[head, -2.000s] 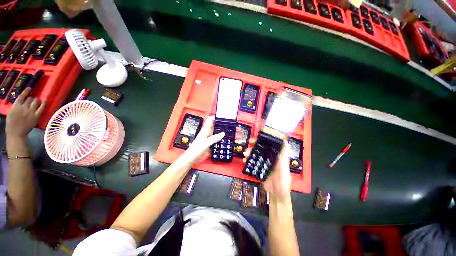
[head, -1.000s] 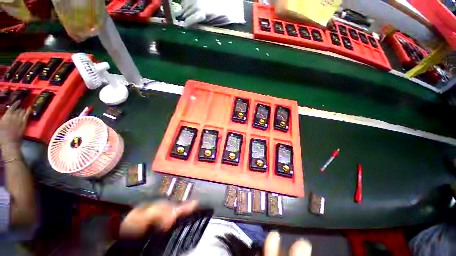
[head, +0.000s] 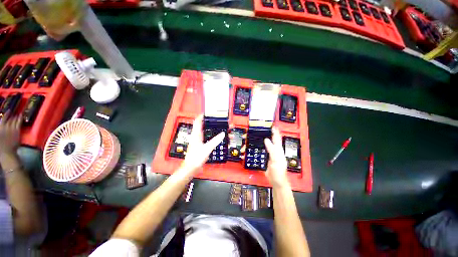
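My left hand [head: 196, 150] holds an open flip phone [head: 216, 100] over the left part of the red-orange tray [head: 168, 125], its thumb on the dark keypad. My right hand [head: 275, 156] holds a second open flip phone [head: 263, 105] to the right of it, its thumb at the keypad's right edge. Both upper halves show bright white. Closed phones, backs up, lie in tray pockets between and beside the two open ones, such as a closed phone [head: 288, 108] at the upper right. The pockets under the open phones are hidden.
Batteries [head: 249, 197] lie along the near edge. A pink fan [head: 80, 150] and white fan [head: 75, 70] stand left. A red marker [head: 370, 173] and pen [head: 340, 151] lie right. Other phone trays are at left [head: 46, 100] and far right [head: 321, 15]. Another person's hand [head: 11, 133] is at left.
One second ago my hands were low near the front edge, off the tray. Now both are over the tray, each holding an open phone with a bright screen.
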